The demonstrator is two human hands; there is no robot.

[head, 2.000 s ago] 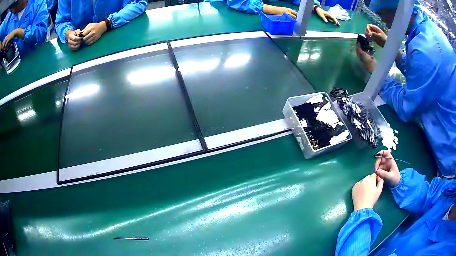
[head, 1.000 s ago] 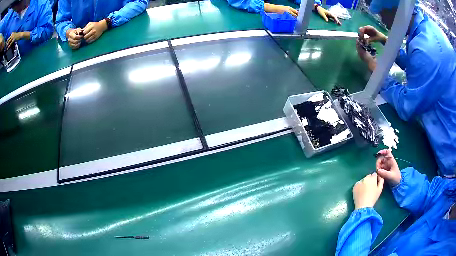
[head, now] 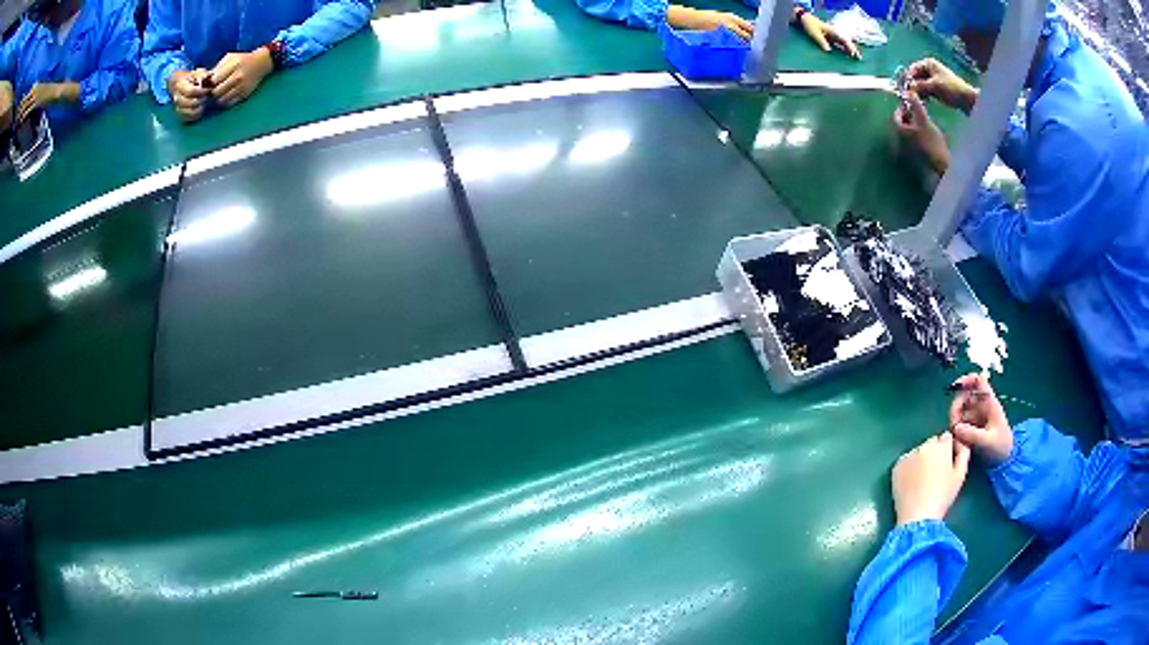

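Observation:
Neither of my hands is in the picture. A thin dark hand tool (head: 335, 595), perhaps tweezers or a small screwdriver, lies alone on the green bench (head: 416, 504) nearest me. Beyond it lie large flat glossy panels (head: 328, 284) with thin black edges, overlapping white strips. At the right, a clear-grey open parts bin (head: 825, 376) holds small black and white pieces. Beside it a second bin (head: 960, 280) holds a shiny dark tangled heap (head: 910, 296). Small white parts (head: 984, 343) lie in a loose pile at its outer edge.
At the right, a coworker's hands (head: 930, 476) hold a tiny dark piece. Another person (head: 1071, 164) works behind a grey post (head: 977, 151). Across the bench are more people in blue smocks and a blue bin (head: 706, 56). A dark wrapped item (head: 15, 573) is at the left edge.
The far right coworker's hands have shifted and the dark part in them shows less. The far left coworker's hands have moved slightly. The nearer right coworker's hands have barely moved.

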